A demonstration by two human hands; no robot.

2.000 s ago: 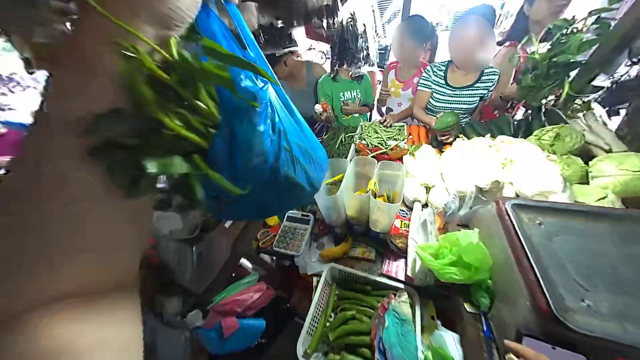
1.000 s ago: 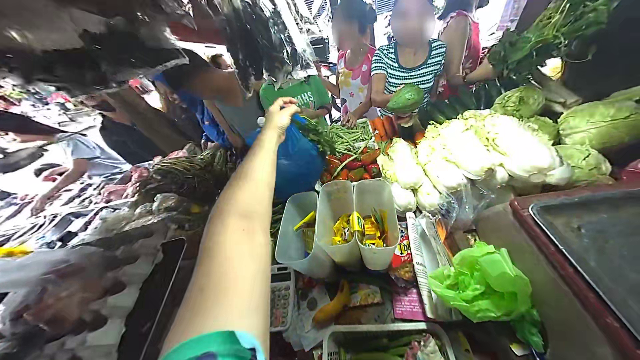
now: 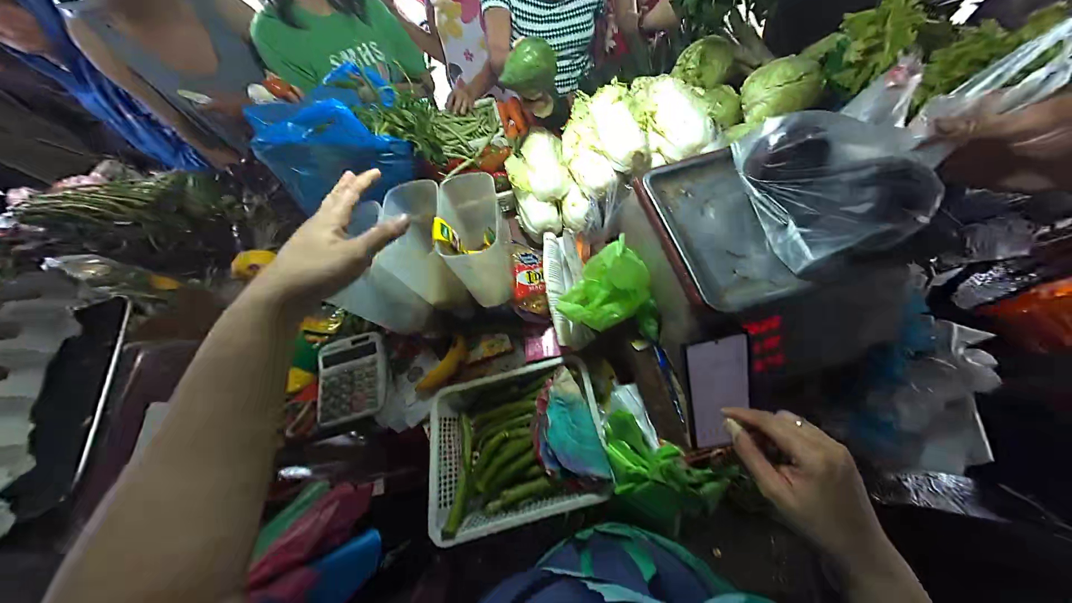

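My left hand, fingers spread and holding nothing, hovers by the translucent plastic containers, which hold yellow packets. Behind it a blue plastic bag sits near the green beans. At the lower right, my right hand touches or nearly touches the lower edge of a smartphone with thumb and forefinger; whether it grips the phone is unclear. The phone leans by a scale with a metal tray and red digits. Left of the phone are a green plastic bag and a white basket of long green vegetables.
A calculator lies left of the basket. Napa cabbages and round cabbages are piled beyond. Several people stand across the stall, one holding a green fruit. At the right, another person's hand holds a clear plastic bag over the scale.
My left hand has let go of the blue bag, which it held a second ago, and has drawn back. A clear bag now hangs over the scale tray. More of my right hand shows.
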